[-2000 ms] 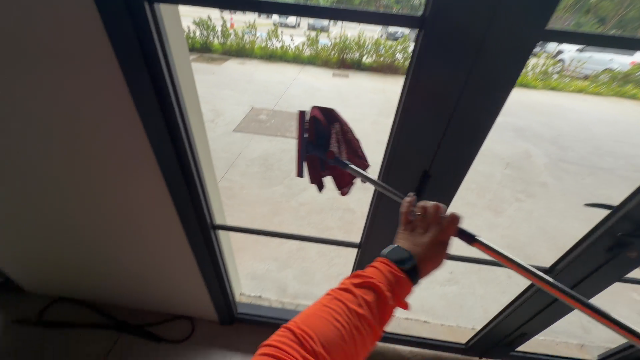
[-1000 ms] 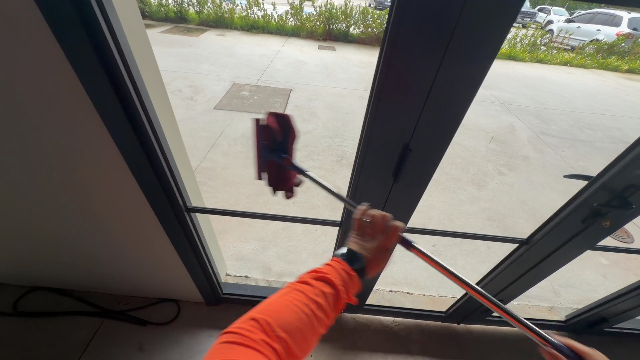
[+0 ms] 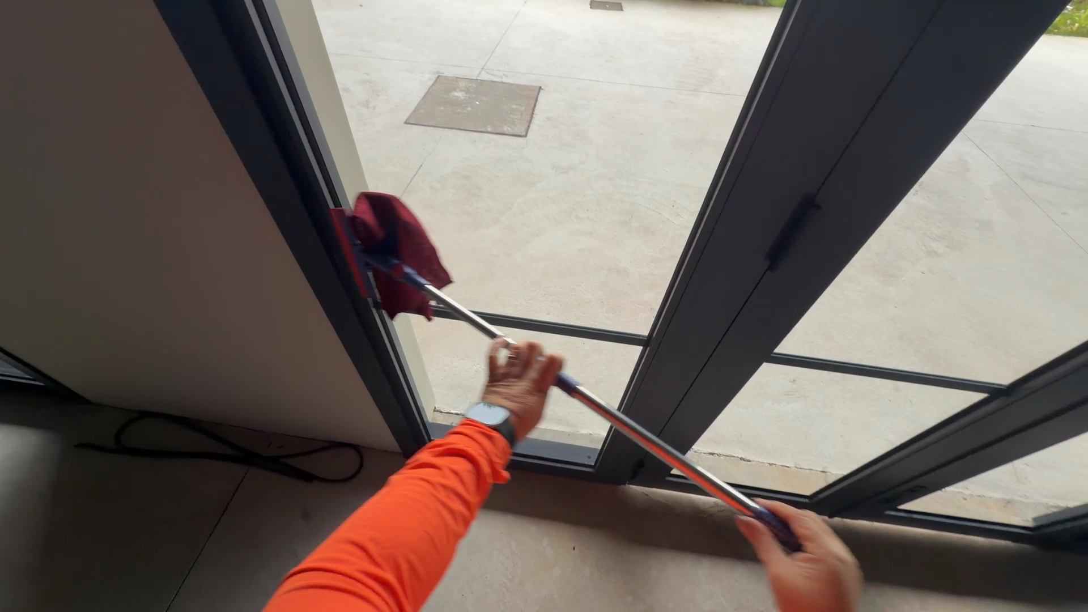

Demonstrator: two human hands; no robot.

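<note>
My left hand point(image 3: 520, 387), below an orange sleeve and a watch, grips the metal telescopic pole point(image 3: 646, 440) around its middle. At the lower right my right hand point(image 3: 812, 557) is closed around the dark grip at the pole's near end. The pole's far end carries a squeegee-like head point(image 3: 353, 255) with a red strip, and a dark red cloth point(image 3: 408, 242) hangs about it. That head is at the left edge of the glass pane point(image 3: 552, 212), by the dark door frame point(image 3: 314, 229); whether it touches the glass, I cannot tell.
A black cable or hose point(image 3: 246, 459) lies looped on the floor at the lower left, beside the pale wall point(image 3: 170, 280). A dark door handle point(image 3: 790, 234) projects from the central frame. Horizontal bars point(image 3: 884, 371) cross the panes. Concrete paving shows outside.
The pole's head and cloth have moved left and down, from the middle of the pane to its left frame. My right hand has come more fully into view. The view has tilted down.
</note>
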